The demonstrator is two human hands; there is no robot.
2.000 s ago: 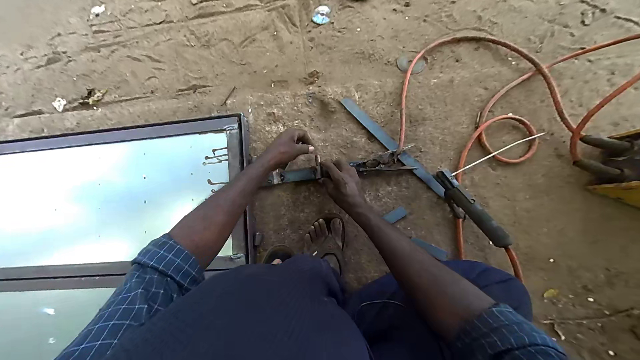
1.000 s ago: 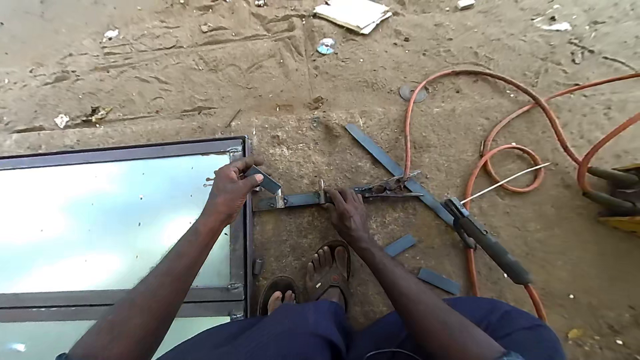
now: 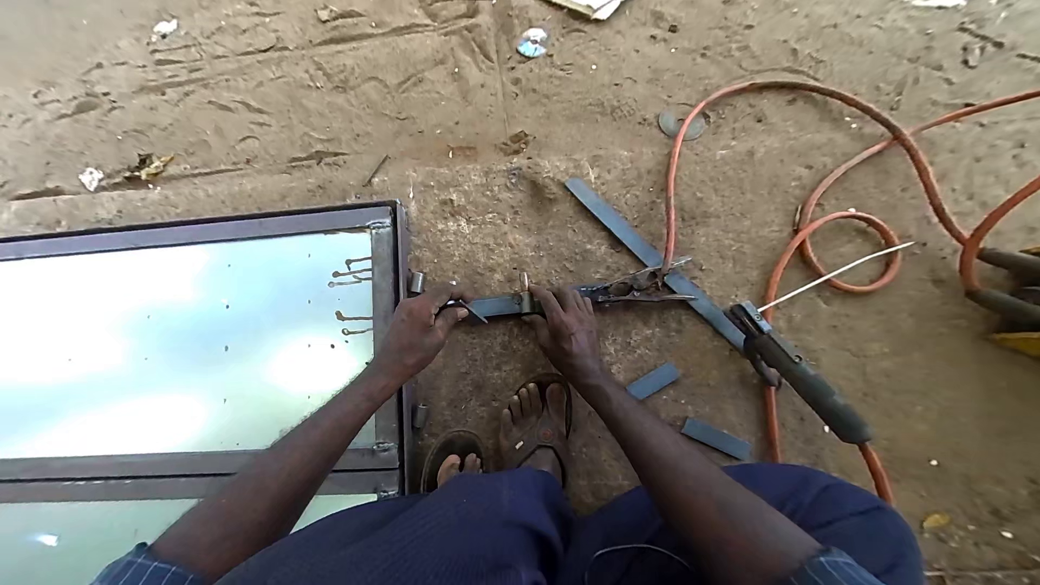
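Observation:
A flat steel strip (image 3: 497, 306) lies on the ground beside the frame, with a small metal hinge barrel (image 3: 526, 302) standing across it. My left hand (image 3: 421, 327) pinches a short flat metal piece (image 3: 473, 309) at the strip's left end, close to the frame's edge. My right hand (image 3: 566, 329) rests on the strip just right of the barrel, fingers against it. A welding ground clamp (image 3: 638, 286) bites the strip's right end. Beneath the clamp, a longer flat steel bar (image 3: 619, 226) runs diagonally. An electrode holder (image 3: 800, 378) with a white welding rod (image 3: 837, 275) lies across that bar's lower end.
A metal-framed glass panel (image 3: 388, 325) lies at the left, with small metal cylinders by its edge. Two short steel offcuts (image 3: 652, 380) (image 3: 717, 439) lie right of my sandalled feet. Orange welding cables (image 3: 914, 150) loop over the sandy ground at the right. A round metal disc (image 3: 682, 124) lies farther back.
My left hand has brought the short metal piece down from above the frame's edge to the strip's left end. My right hand stays by the barrel.

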